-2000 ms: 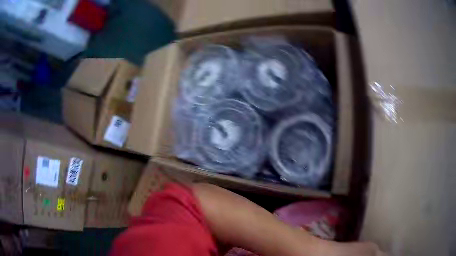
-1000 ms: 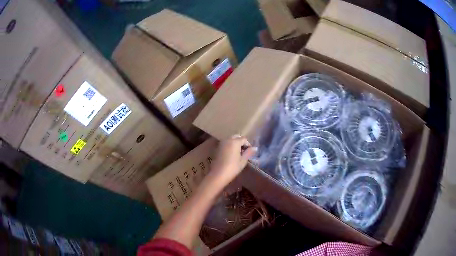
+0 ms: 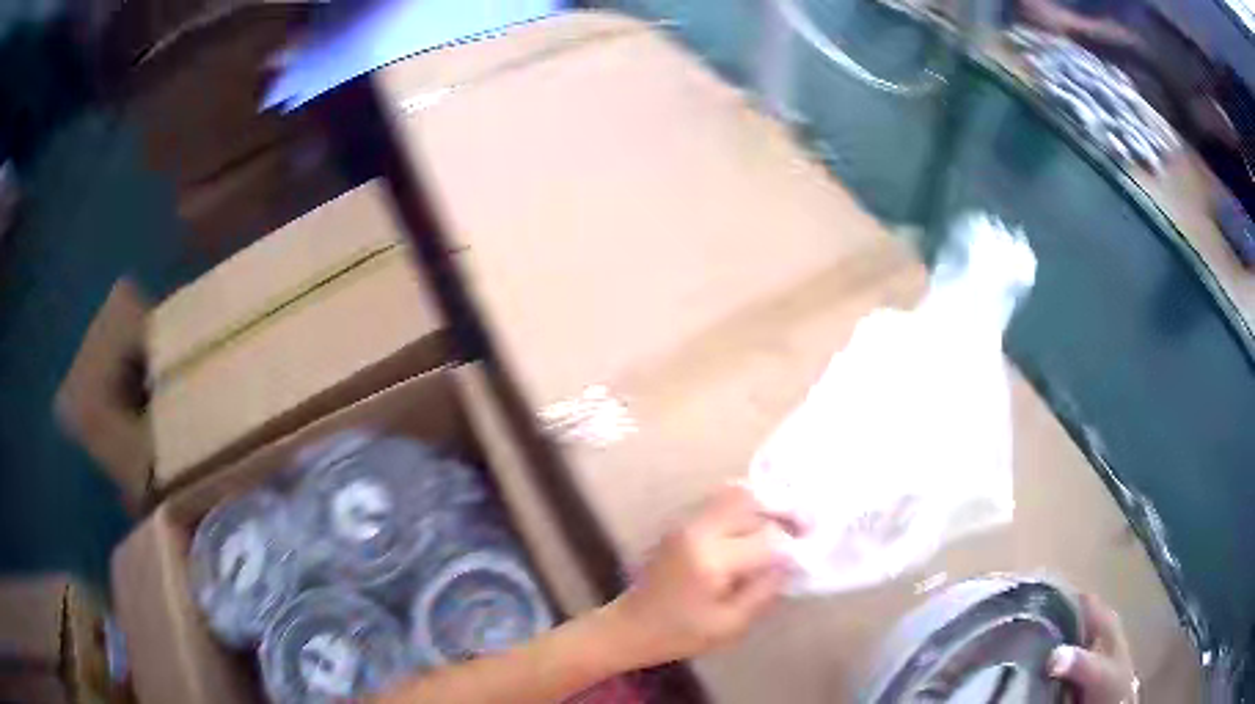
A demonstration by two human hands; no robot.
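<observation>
My left hand [image 3: 709, 571] pinches the lower left edge of a crinkly whitish plastic bag [image 3: 902, 454], which lies across the bench's brown cardboard, its far end twisted narrow. My right hand [image 3: 1101, 660], partly cut off at the lower right, grips the right side of a round silver-grey housing [image 3: 977, 640]. The housing is unbagged, with a pale centre, and its lower part is out of the picture. The bag and the housing look apart.
The cardboard-covered bench [image 3: 551, 165] has a shiny tape strip. At left, an open carton [image 3: 516, 468] holds several bagged round housings [image 3: 365, 516], beside a closed carton [image 3: 282, 330]. A green conveyor [image 3: 1087, 344] curves along the right. A blurred hand and parts show at the upper right.
The view has swung from the cartons to the bench. My left hand has left the carton's edge and now holds the plastic bag. My right hand and the housing have come into view.
</observation>
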